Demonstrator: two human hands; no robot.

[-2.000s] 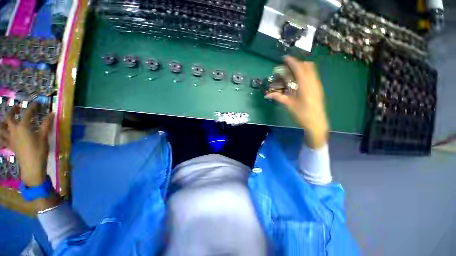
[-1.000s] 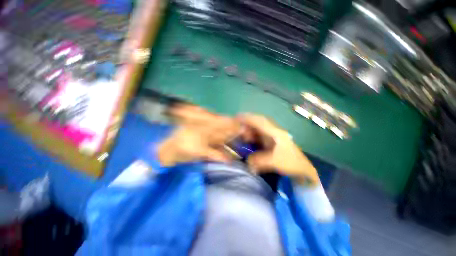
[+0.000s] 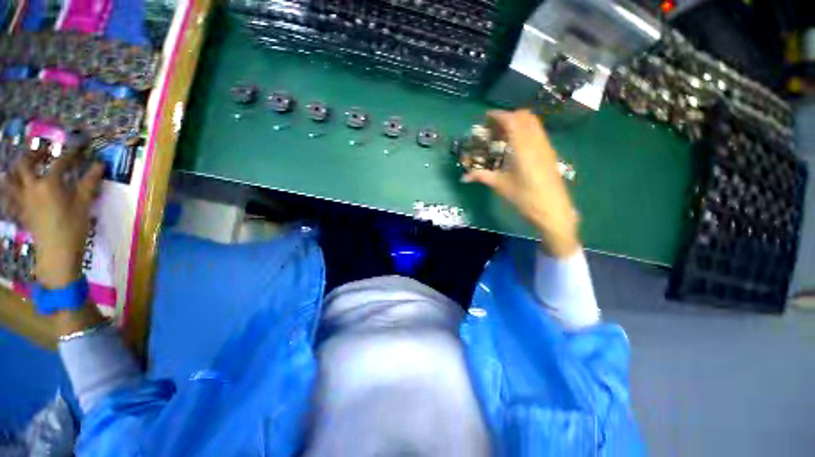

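Several small dark round parts [image 3: 317,112] lie in a row on the green mat, with tiny pale bits in front of them. At the row's right end is a cluster of silver-white circuit boards [image 3: 483,150]. My right hand [image 3: 529,183] has its thumb and fingers around the left part of this cluster; its palm and fingers hide some of it. My left hand [image 3: 55,210] is over rows of boards on the printed cardboard sheet [image 3: 112,201] at the left, fingers spread and pointing down among them. Its fingertips are blurred, and whether it holds a board is unclear.
Clear blister trays [image 3: 375,40] stand at the back. A white-silver metal box [image 3: 572,45] with a dark front stands behind my right hand. Dense rows of assemblies [image 3: 697,85] are at the right rear. A black pocketed tray [image 3: 742,214] is at the bench's right end.
My hands, together before my lap a second ago, are now apart: left over the cardboard, right at the board cluster. The row shows fewer dark parts than two seconds ago. The view has shifted.
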